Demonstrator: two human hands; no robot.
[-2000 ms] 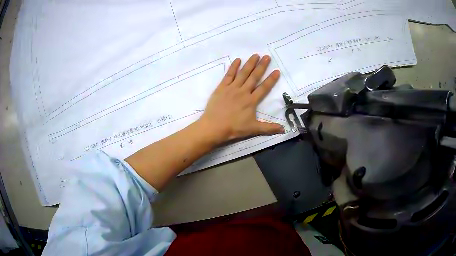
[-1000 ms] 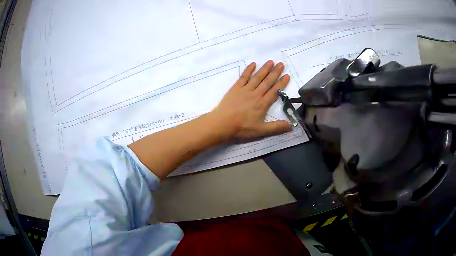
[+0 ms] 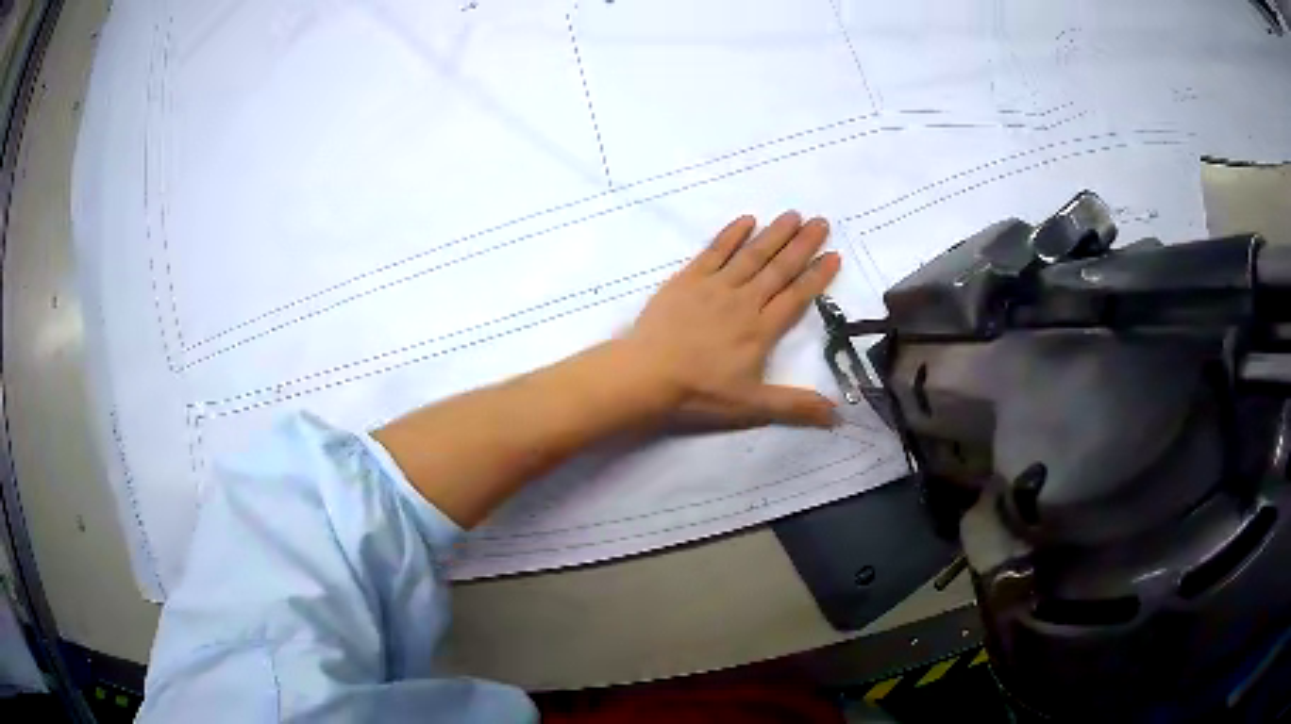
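A large white marker paper with thin printed lines covers the lay. My left hand lies flat on it, palm down, fingers spread and holding nothing. The dark straight-knife cutting machine fills the right side. Its small shiny presser foot stands just right of my left fingertips, between index finger and thumb. The flat grey base plate shows below the paper's near edge, partly under the lay. My right hand is not in view; the handle is hidden behind the motor.
The pale table shows along the near edge and at the left. Its metal rim curves down the left side. Yellow-black tape is on the floor below the table edge. Part of the table also shows at the far right beyond the paper.
The paper and my left hand now appear lower and further right in the picture. The machine's foot is a little further up along the paper, and more of the base plate is under the lay.
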